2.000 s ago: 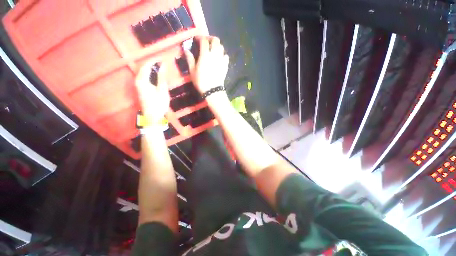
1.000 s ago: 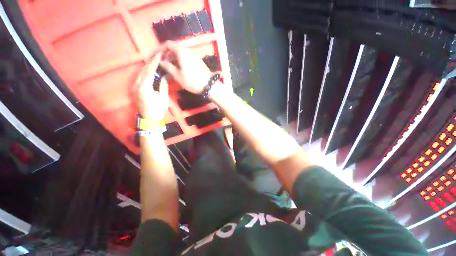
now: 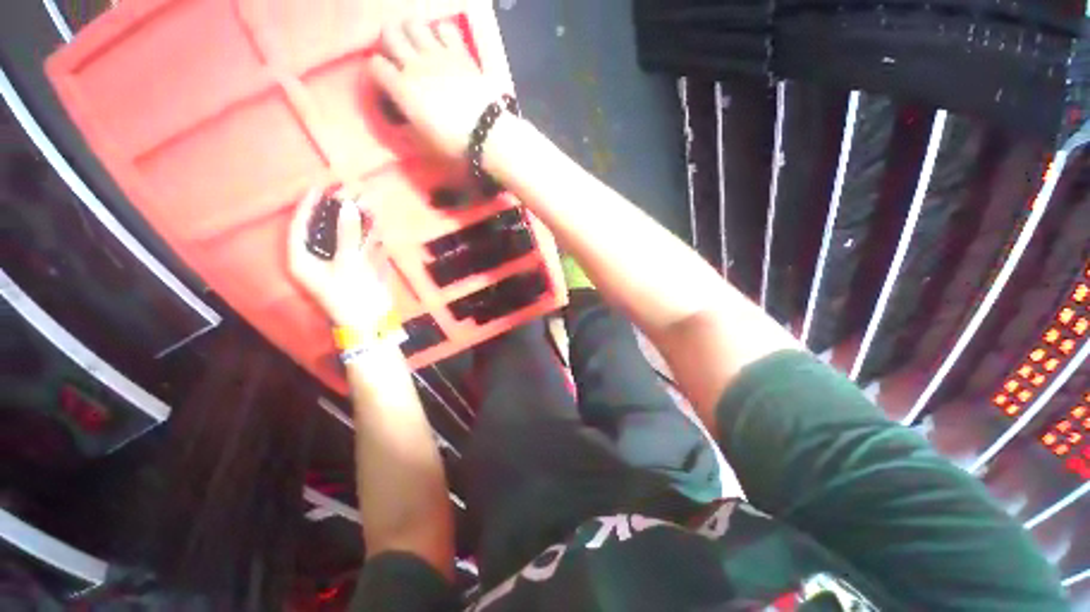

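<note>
The red divided tray (image 3: 197, 144) lies tilted in front of me. Black device units (image 3: 484, 248) fill cells at its lower right. My left hand (image 3: 332, 257), with a yellow wristband, holds a black device unit (image 3: 323, 225) over the tray's left middle cells. My right hand (image 3: 433, 90), with a beaded bracelet, is over the upper right cell, fingers pointing to the upper left. It covers most of that cell. Dark units show beside and below it; whether it grips one is hidden.
Black rack shelves with white edges (image 3: 777, 179) stand along the right, with orange-red digital readouts (image 3: 1040, 359) at the far right. More curved shelf edges (image 3: 90, 167) run down the left, close to the tray. My legs are below the tray.
My right hand has moved from beside my left hand up to the upper right cell. My left hand has shifted slightly down and left, and its black unit now shows clearly.
</note>
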